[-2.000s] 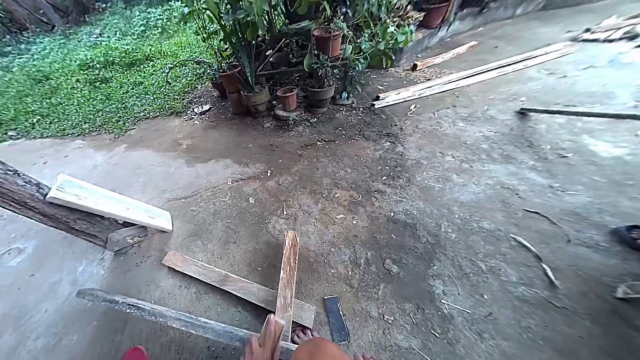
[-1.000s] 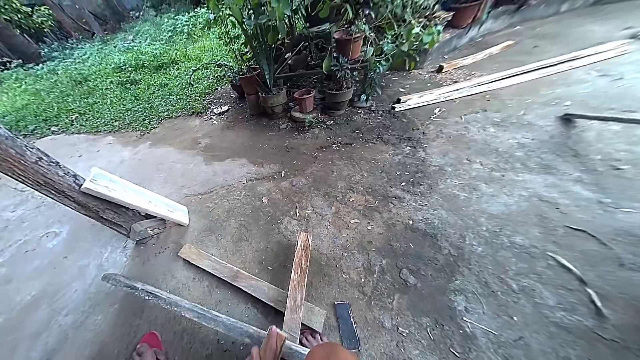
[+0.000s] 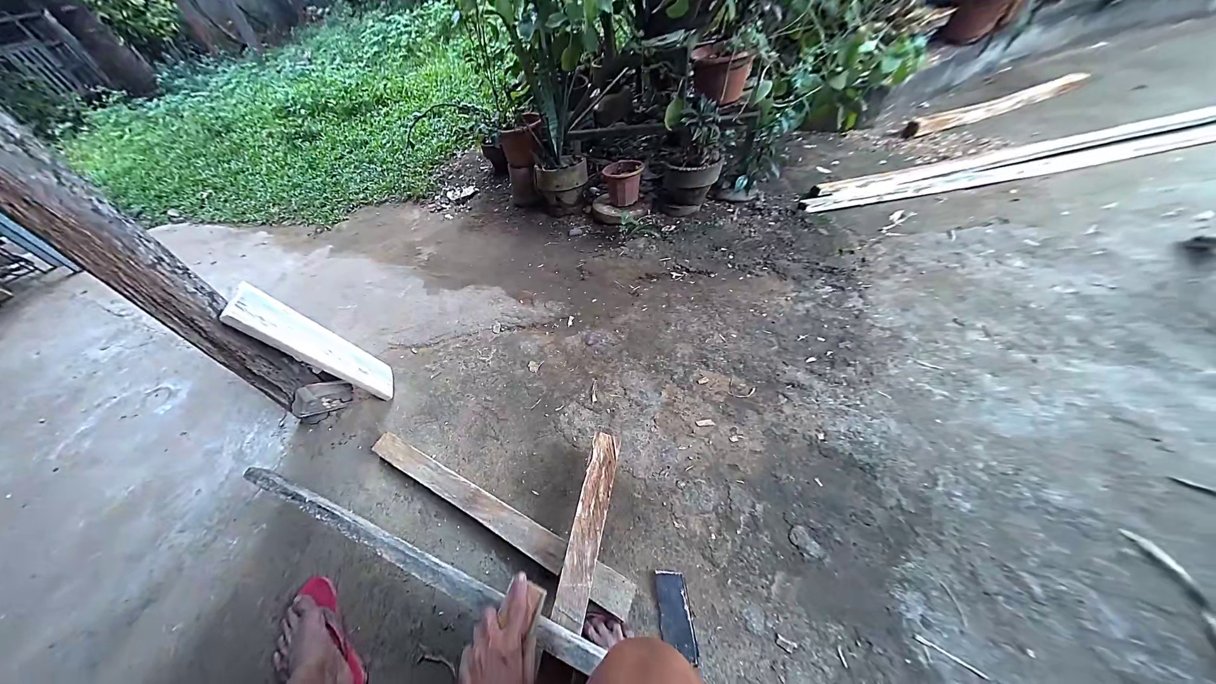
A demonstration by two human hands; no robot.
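At the bottom centre, my left hand [image 3: 496, 638] is closed around a small flat wood piece [image 3: 534, 608], whose edge shows along its right side. Hand and piece are at a long, narrow grey wooden strip [image 3: 389, 549] that runs diagonally beneath them. Just to the right, a short rough brown board [image 3: 589, 522] points away from me, its near end by the strip. It crosses a wider flat plank [image 3: 475, 499] on the concrete. Right of these lies a dark flat piece [image 3: 676, 617], near my bare knee. My right hand is not visible.
A white-faced board [image 3: 309, 342] leans at the foot of a slanting wooden post [image 3: 142, 256]. Potted plants [image 3: 622, 182] stand beyond, beside grass. Long timber strips [image 3: 1007, 166] lie upper right; a thin stick [image 3: 1173, 570] is at right. My left foot wears a red flip-flop [image 3: 332, 617].
My left hand, with the small wood piece, has shifted left relative to the rough brown board. The view has swung so that the scene sits farther right, and my left foot shows more fully.
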